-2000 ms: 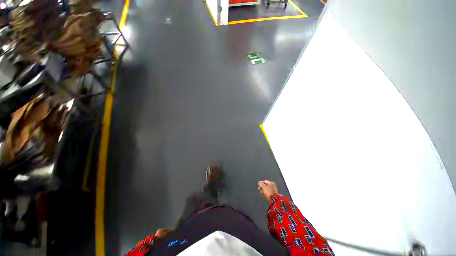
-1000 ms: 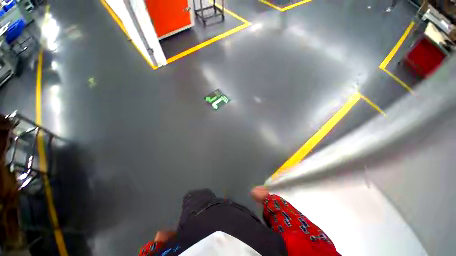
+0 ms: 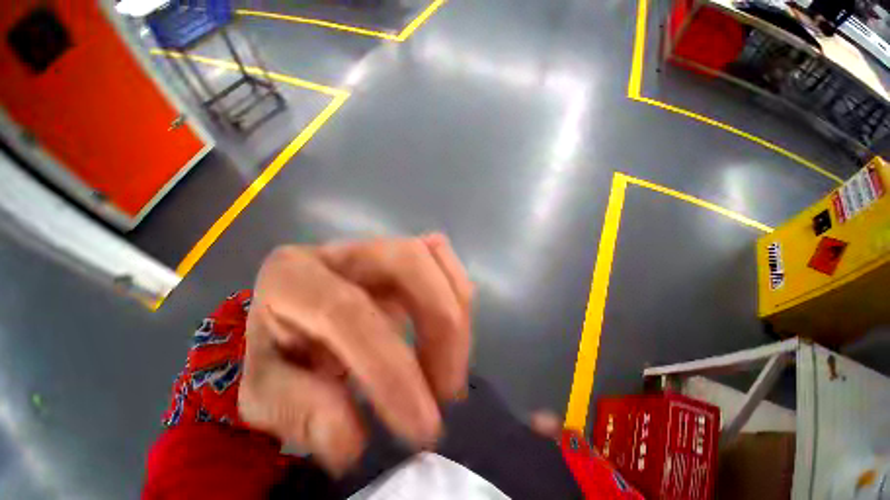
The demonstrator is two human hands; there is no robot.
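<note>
My left hand [image 3: 356,342] is raised close to the camera, large and slightly blurred. Its fingers are loosely curled with gaps between them, and nothing shows in it. A red patterned sleeve cover [image 3: 213,366] is on that forearm. My right hand [image 3: 546,422] is low, small and blurred, beside the dark apron [image 3: 498,420]; its fingers cannot be made out. The right sleeve cover [image 3: 597,471] shows at the bottom edge.
An orange door panel [image 3: 107,117] and a blue-topped metal stand [image 3: 234,83] are at the upper left. Yellow lines [image 3: 597,312] mark the grey floor. At right are a yellow cabinet [image 3: 829,254], a red box [image 3: 659,444] beside a white frame, and a worktable [image 3: 781,44] behind.
My left hand has risen from beside the apron to close before the camera. The white wall at right has left view. The orange panel is nearer, and the yellow cabinet and red box have appeared.
</note>
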